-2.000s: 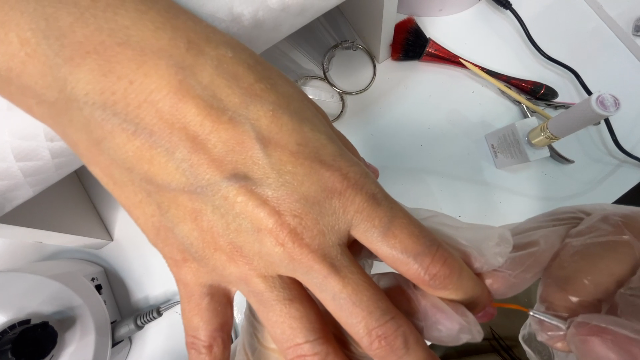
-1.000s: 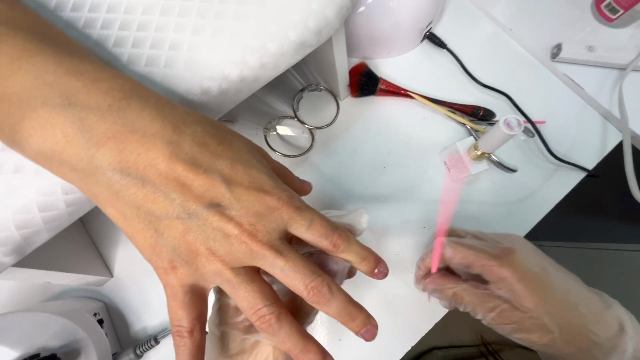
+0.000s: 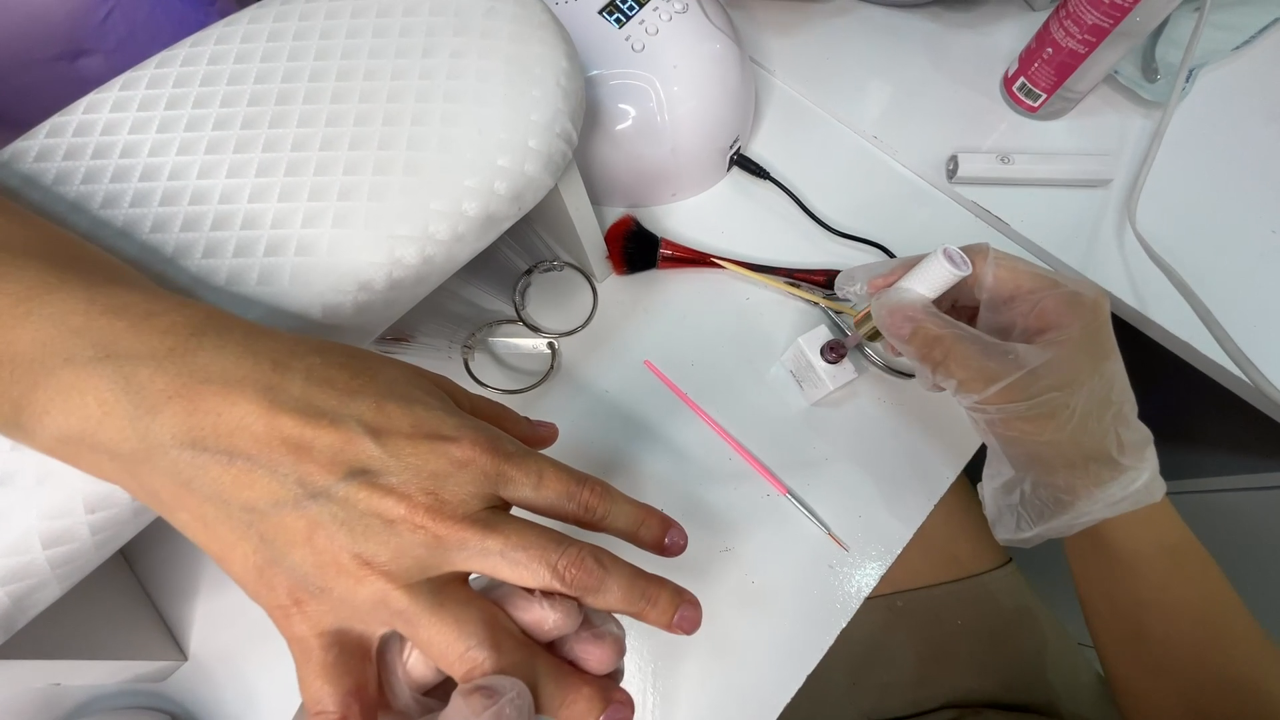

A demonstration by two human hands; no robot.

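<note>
My right hand [image 3: 1040,385], in a clear glove, grips the white cap [image 3: 935,275] of a nail polish brush at the right. Its brush is at the mouth of a small square polish bottle [image 3: 815,368] with purplish polish at the opening. My gloved left hand [image 3: 565,630], at the bottom, holds a finger of another person's hand [image 3: 400,500] from below and is partly hidden by it. That hand lies palm down with fingers spread. A thin pink nail art brush [image 3: 720,430] lies on the white table between the hands.
A quilted white armrest [image 3: 330,150] and a white nail lamp [image 3: 660,110] stand at the back. A red-handled brush [image 3: 700,257], a wooden stick [image 3: 775,285] and metal rings [image 3: 555,298] lie nearby. A pink-labelled bottle [image 3: 1080,50] is at upper right.
My right hand has let go of the pink brush, which now lies on the table, and has taken hold of the polish cap. The cap has come off the bottle's neck. The view has shifted.
</note>
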